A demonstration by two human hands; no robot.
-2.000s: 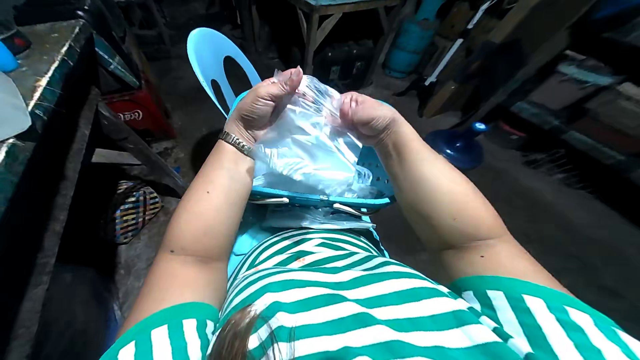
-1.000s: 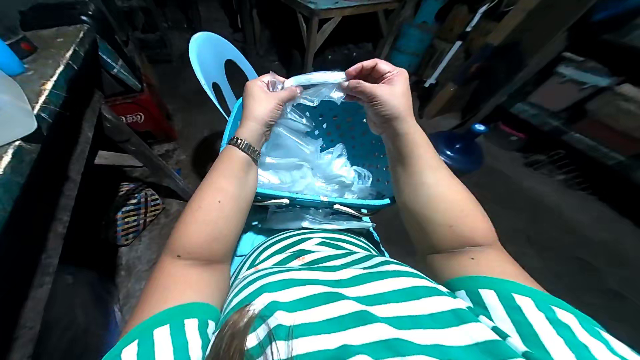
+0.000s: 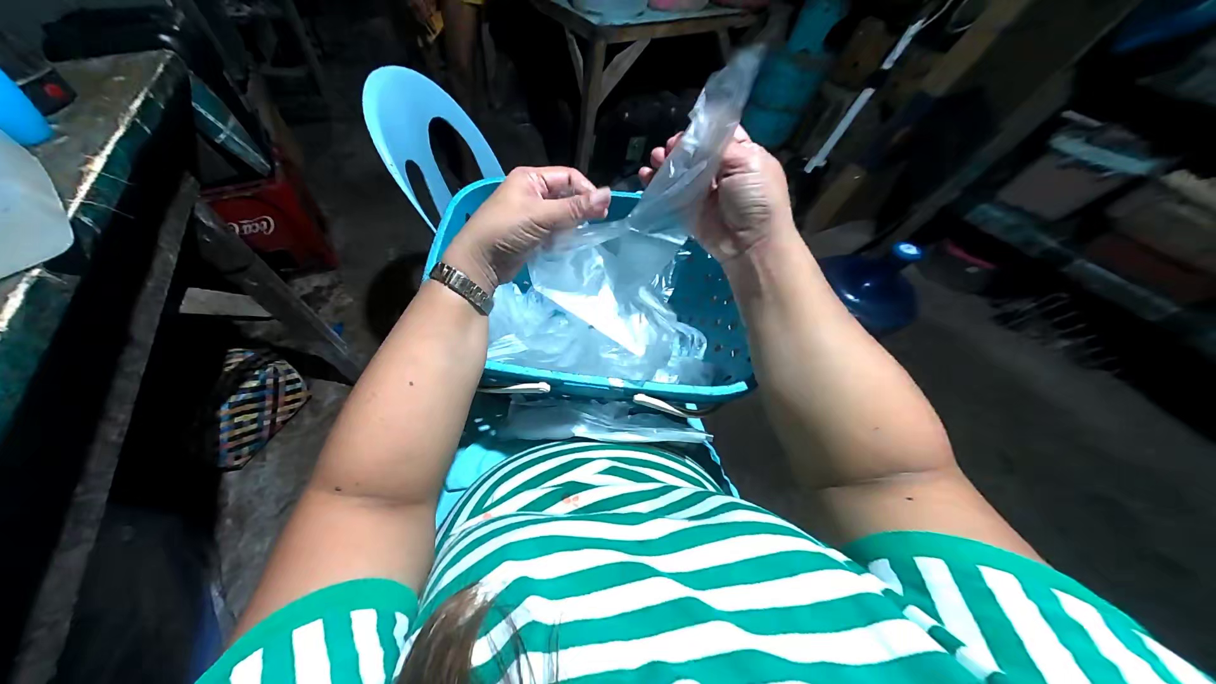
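A clear plastic bag (image 3: 698, 152) stretches between my hands above a blue perforated plastic basket (image 3: 727, 328). My left hand (image 3: 532, 218), with a metal watch at the wrist, pinches the bag's lower left part between thumb and fingers. On the other side my right hand (image 3: 746, 195) grips it higher up, and one end sticks up past the fingers. More clear plastic bags (image 3: 546, 332) lie crumpled in the basket. Flat plastic bags (image 3: 608, 421) rest between the basket and my striped shirt.
Behind the basket stands a light blue plastic chair (image 3: 389, 104). A tiled counter (image 3: 123, 114) runs along the left, with a red crate (image 3: 275, 214) beneath. A blue water jug (image 3: 869, 290) is on the floor at right. A wooden table (image 3: 617, 33) stands at the back.
My right hand has turned and lifted one end of the plastic upward. One second ago both hands held a gathered strip level over the basket; two seconds ago the bag was spread wide between them.
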